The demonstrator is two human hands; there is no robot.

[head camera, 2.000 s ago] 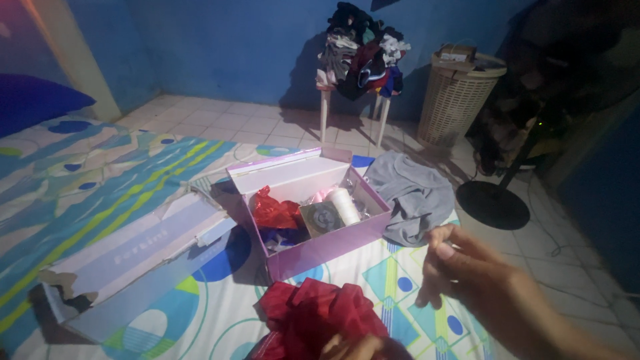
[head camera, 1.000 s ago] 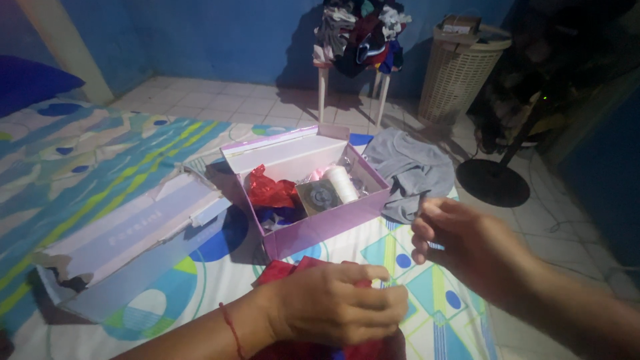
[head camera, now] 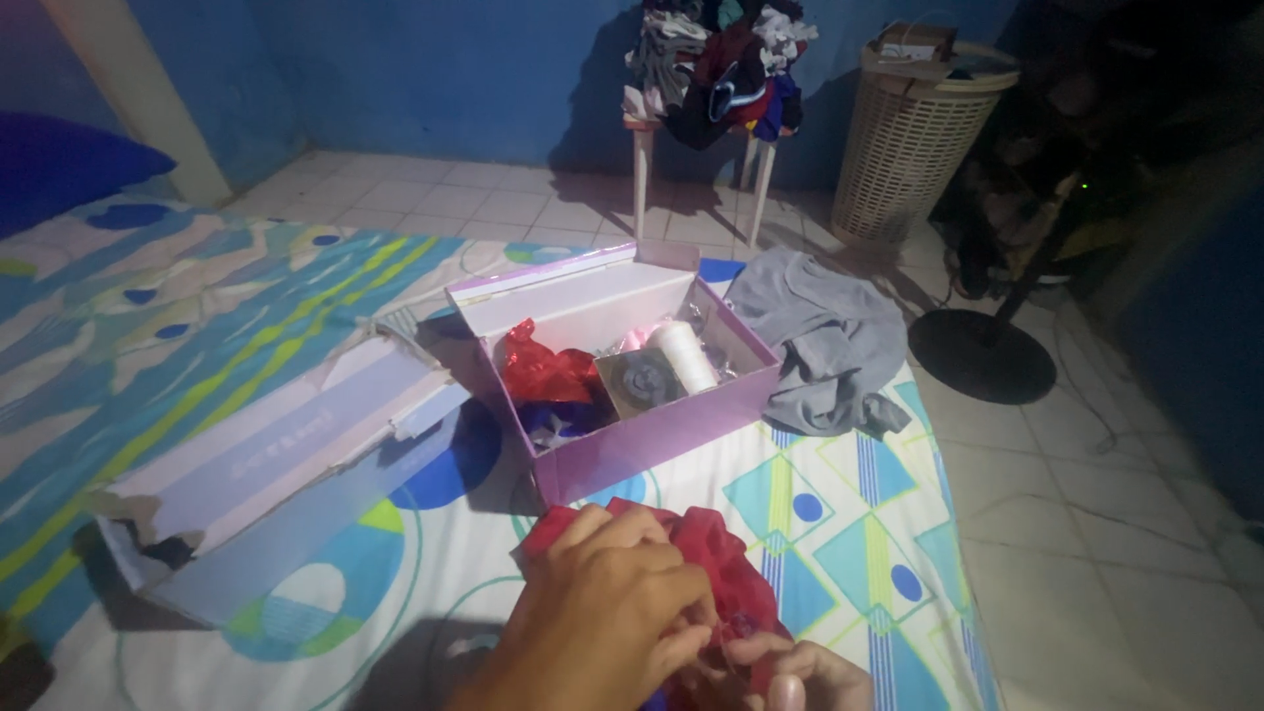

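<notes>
My left hand point(head camera: 612, 602) lies over a red cloth point(head camera: 726, 553) at the bottom of the view, its fingers bent and pinching something at the cloth. Close beside it, at the lower right, the fingertips of my right hand point(head camera: 805, 671) are drawn together at the same spot. What sits between the fingertips is too small to tell. Just beyond the cloth stands an open purple cardboard box point(head camera: 652, 425). In it are a red shiny wrapper point(head camera: 548, 365), a white thread spool point(head camera: 684, 355) and a small square box with a dark round item point(head camera: 644, 380).
A torn pale cardboard box point(head camera: 286, 464) lies left on the patterned bedsheet point(head camera: 434, 602). A grey cloth point(head camera: 825, 336) is right of the purple box. Beyond the bed are a stool point(head camera: 644, 178) piled with clothes, a wicker-patterned basket point(head camera: 913, 148) and a round black stand base point(head camera: 983, 355).
My right hand has come down from the right to the red cloth, where it now meets my left hand. The left hand has turned, its fingers now curled at the cloth.
</notes>
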